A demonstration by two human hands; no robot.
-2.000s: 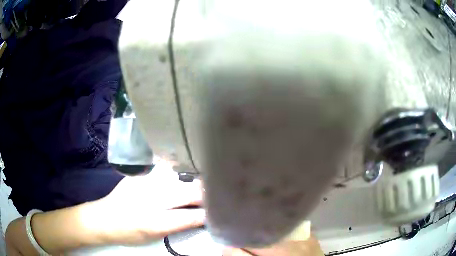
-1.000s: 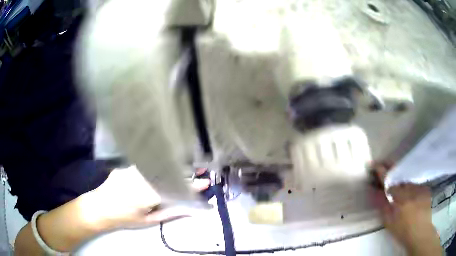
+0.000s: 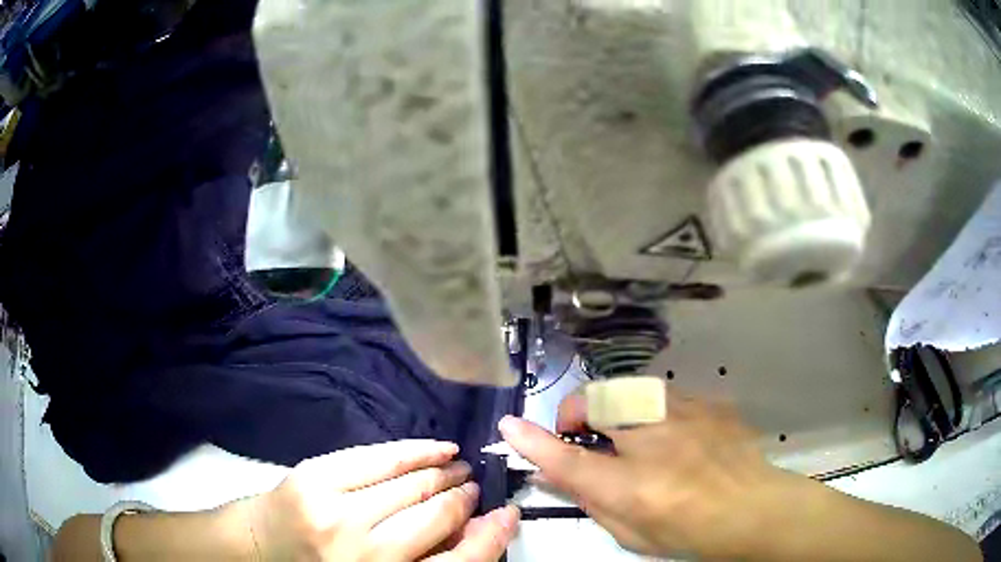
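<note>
The dark navy garment piece (image 3: pixel 318 368) lies bunched left of the needle, with its edge running toward me beside the needle plate (image 3: pixel 554 373). My left hand (image 3: pixel 373 505) presses and pinches this edge near the front of the bed. My right hand (image 3: pixel 659 467) holds a small dark tool (image 3: pixel 587 439) with a pale pointed tip at the garment edge, possibly snips; the fingers hide most of it. The presser foot (image 3: pixel 514 335) is partly hidden by the off-white machine head (image 3: pixel 384 165). A dark strip lies along the edge.
Black-handled scissors (image 3: pixel 924 401) lie on the bed at the right, below a white paper note (image 3: pixel 955 291). A cream ribbed tension dial (image 3: pixel 788 209) and a yellower one (image 3: pixel 626 402) stick out from the head. A dark green tube with white band (image 3: pixel 288 231) hangs left.
My right hand has come from the far right to the garment edge with the small tool. My left hand has moved right and toward me. Cloth now covers the bed left of the needle.
</note>
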